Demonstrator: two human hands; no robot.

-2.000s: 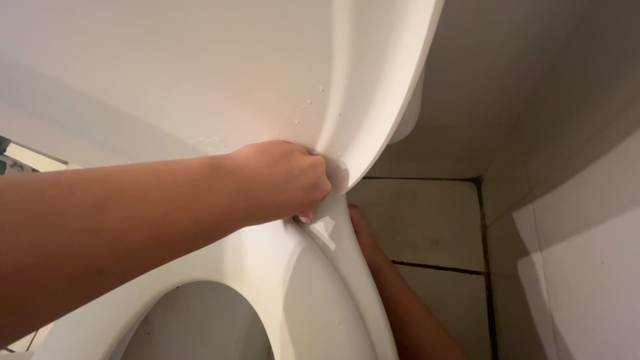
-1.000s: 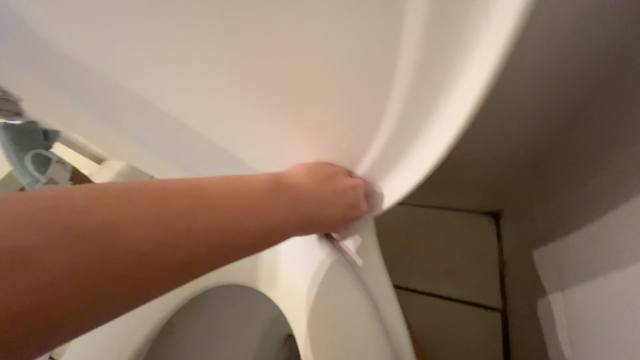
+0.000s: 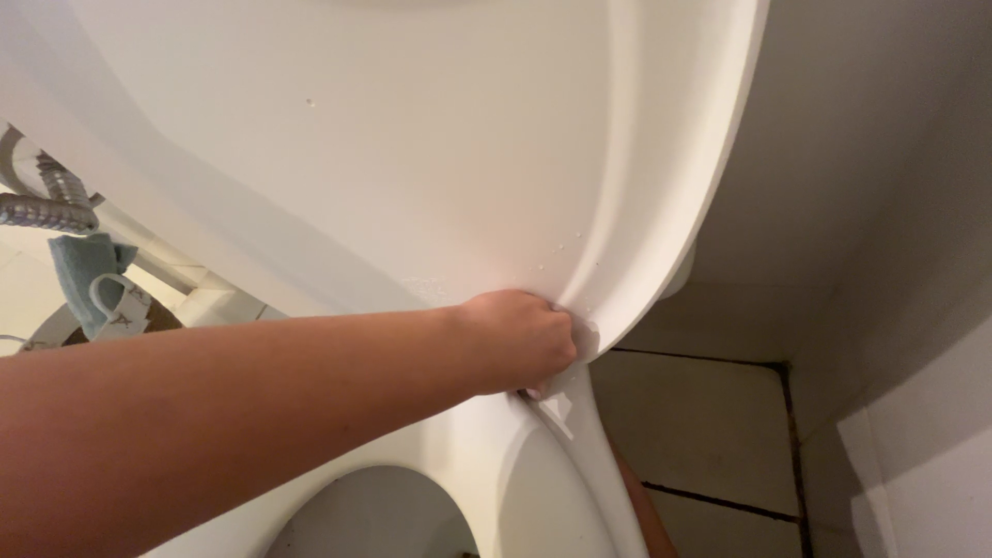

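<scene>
My left hand [image 3: 527, 345] reaches in from the left and is curled at the hinge end of a white toilet seat [image 3: 550, 473], where the raised white toilet lid [image 3: 434, 155] meets it. Its fingertips are mostly hidden, so whether it grips a hinge part cannot be told. Small water drops dot the lid above the knuckles. Below my forearm lies the opening of the toilet bowl [image 3: 380, 511]. A narrow strip of skin, apparently my right forearm [image 3: 647, 504], shows beyond the seat's right edge; the right hand itself is hidden.
Beige floor tiles [image 3: 697, 418] with dark joints lie right of the toilet, beside a pale tiled wall [image 3: 922, 434]. At the left are a ribbed flexible hose [image 3: 46, 211], a blue-green cloth [image 3: 84, 271] and a white looped strap [image 3: 124, 306] with a printed pattern.
My left hand stays curled at the same hinge end throughout. Less of the right forearm shows than two seconds ago. The view has shifted, bringing more of the hose and cloth into sight.
</scene>
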